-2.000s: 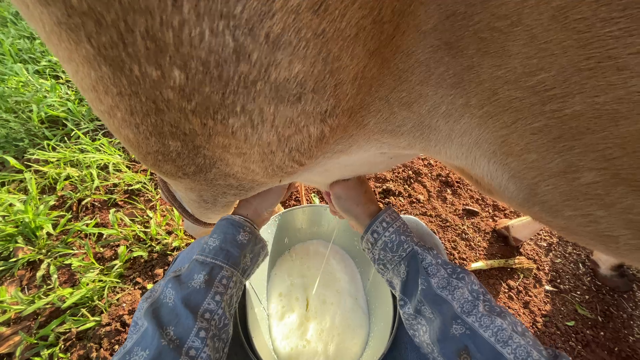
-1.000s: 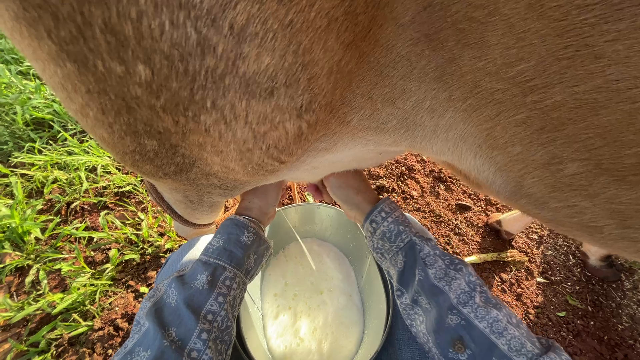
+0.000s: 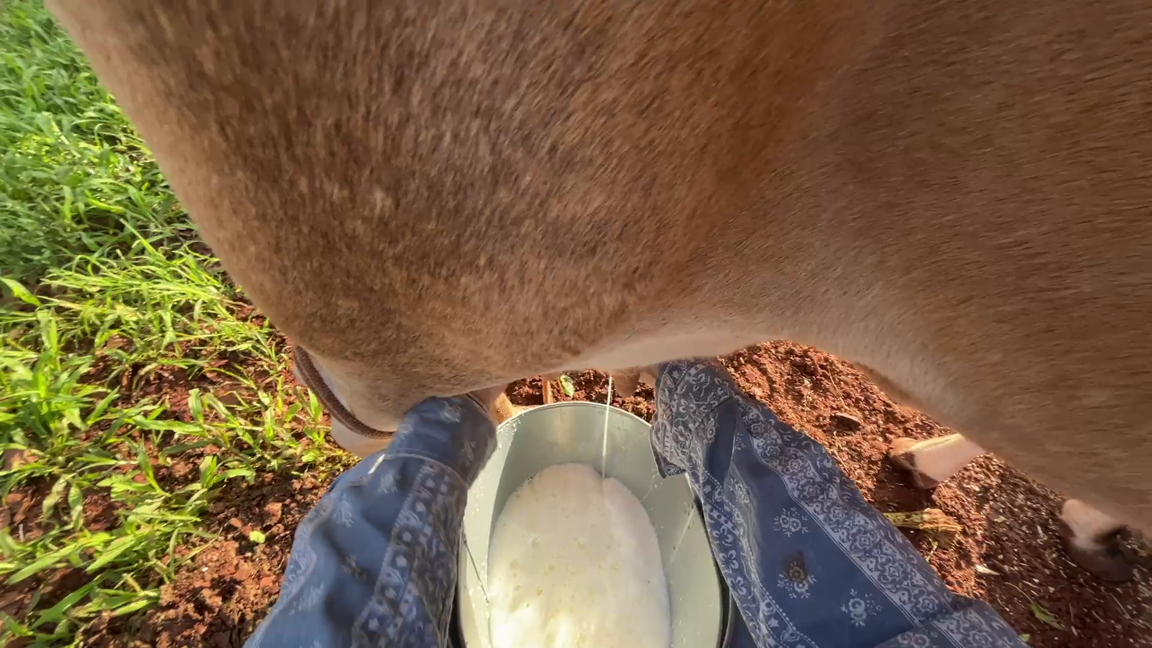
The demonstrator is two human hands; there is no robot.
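A brown cow's flank (image 3: pixel 558 198) fills the upper part of the head view. Under its belly, my left hand (image 3: pixel 490 400) shows only in a small part beyond the blue patterned cuff; its fingers are hidden. Of my right hand (image 3: pixel 630 378), only a little shows past its sleeve, high beneath the belly; its grip is hidden. A metal bucket (image 3: pixel 531 432) stands between my forearms, holding white, foamy milk (image 3: pixel 576 558). One thin white stream falls from under the belly into the bucket.
Green grass (image 3: pixel 81 270) grows at the left. Reddish soil (image 3: pixel 810 405) lies beyond the bucket and to the right. Hooves (image 3: pixel 931 459) rest on the soil at the right. A dark strap (image 3: pixel 328 391) circles a pale leg at the left.
My right hand, plainly visible earlier beneath the belly, is now mostly hidden by the sleeve and belly. The stream of milk falls in a different place.
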